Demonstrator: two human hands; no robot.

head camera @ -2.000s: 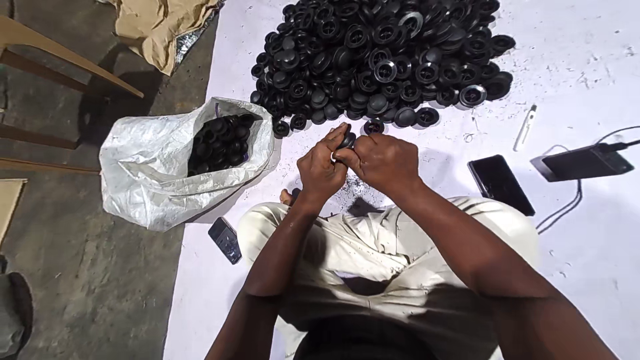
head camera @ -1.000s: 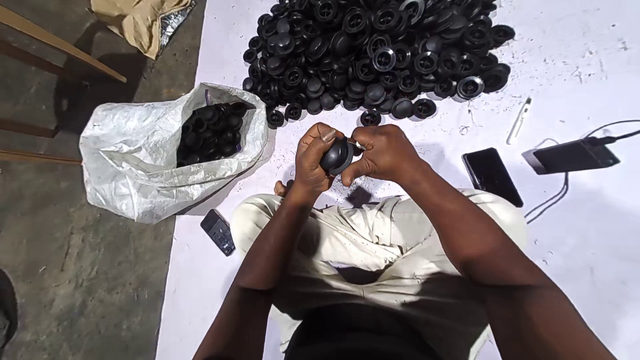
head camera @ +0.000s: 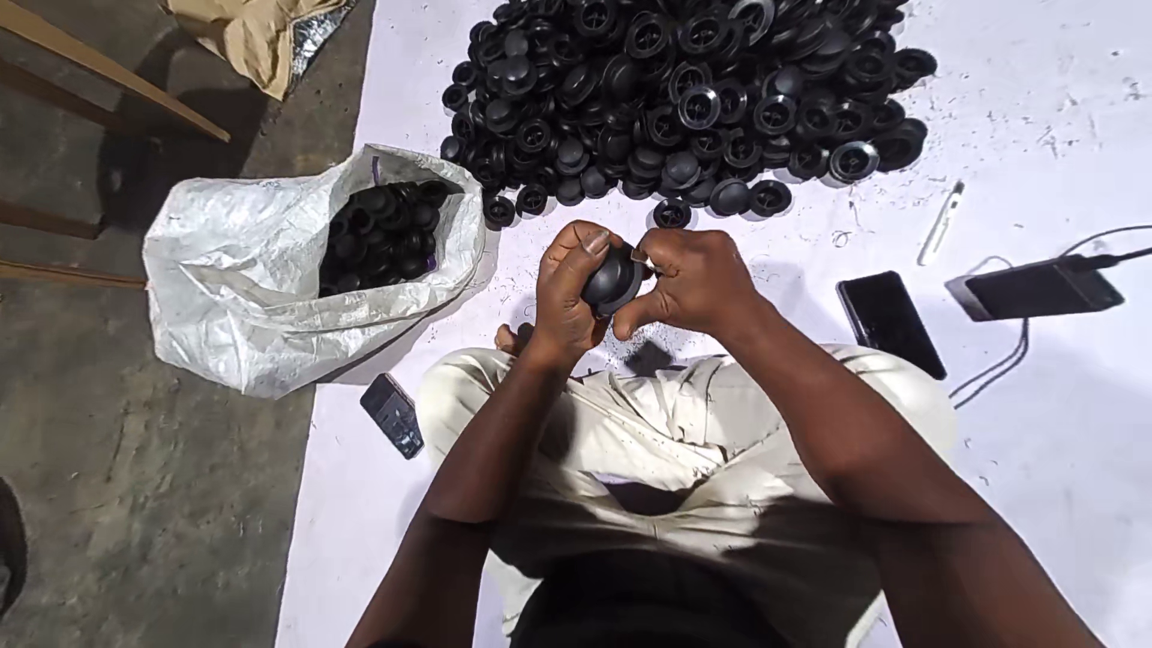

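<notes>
My left hand point(head camera: 569, 288) grips a round black domed part point(head camera: 614, 281), its smooth dome facing up. At the part's right edge, my right hand point(head camera: 697, 281) pinches a small blade-like tool point(head camera: 641, 257), mostly hidden by the fingers; its thumb is near the lower rim. Beyond both hands lies a large heap of similar black round parts point(head camera: 621, 99), some showing domes and some showing spoked, ring-shaped undersides. To the left, a white woven sack point(head camera: 243, 270) lies with its mouth open, and more black parts point(head camera: 387, 234) show inside.
A white pen-like tool point(head camera: 941, 223), a black phone point(head camera: 891, 324) and a dark device point(head camera: 1044, 288) with cables lie at right. Another phone point(head camera: 392, 416) is by my left knee. Brown paper point(head camera: 256, 40) and wooden legs point(head camera: 108, 67) stand out at upper left. Black shavings dot the white sheet point(head camera: 1062, 504).
Two seconds ago my hands were close together, mostly covering the part; now its dome shows between them. My right hand has shifted along its right edge.
</notes>
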